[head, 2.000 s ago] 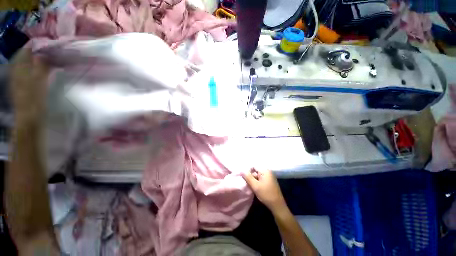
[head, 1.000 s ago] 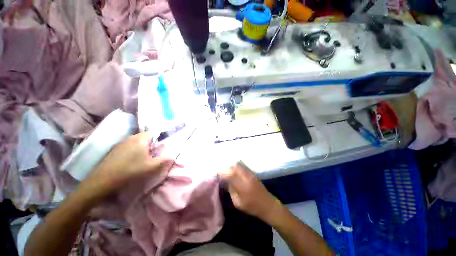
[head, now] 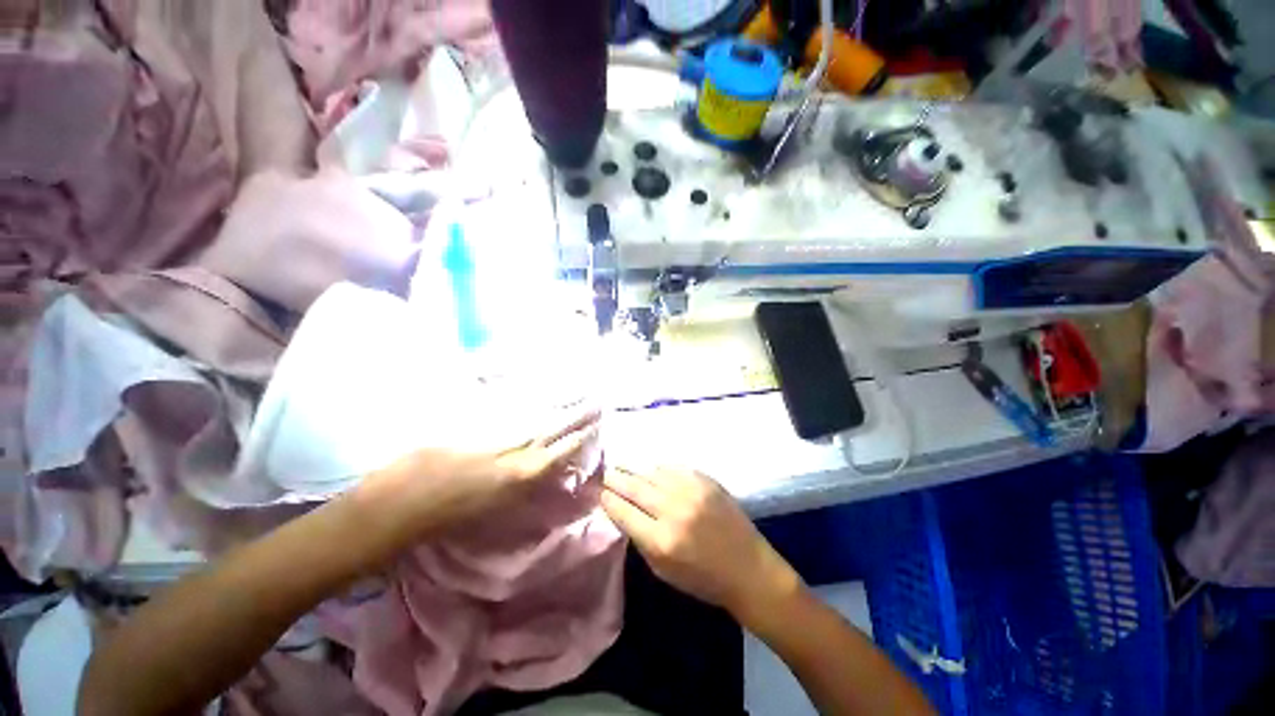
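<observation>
A dusty-pink garment piece (head: 510, 588) hangs in folds over the table's front edge towards my lap. My left hand (head: 510, 473) grips its upper edge just in front of the needle area. My right hand (head: 678, 525) pinches the same edge close beside my left fingertips. White cloth (head: 336, 385) lies to the left of my left hand. The sewing machine (head: 825, 210) stands behind, its presser foot (head: 640, 333) above and slightly right of my fingers. Glare hides the bed and cloth edge left of the needle.
A smartphone (head: 808, 369) with a white cable lies right of the needle. A blue tool (head: 1014, 406) and a red item (head: 1063, 361) lie further right. A pink heap (head: 126, 140) covers the left. A blue handle (head: 463, 284) hangs left of the needle. A blue crate (head: 1035, 574) stands below.
My left hand has moved right, beside my right hand, and both now meet at the pink cloth's edge. The white cloth lies spread wider. Earlier, my left arm was far left with blurred cloth.
</observation>
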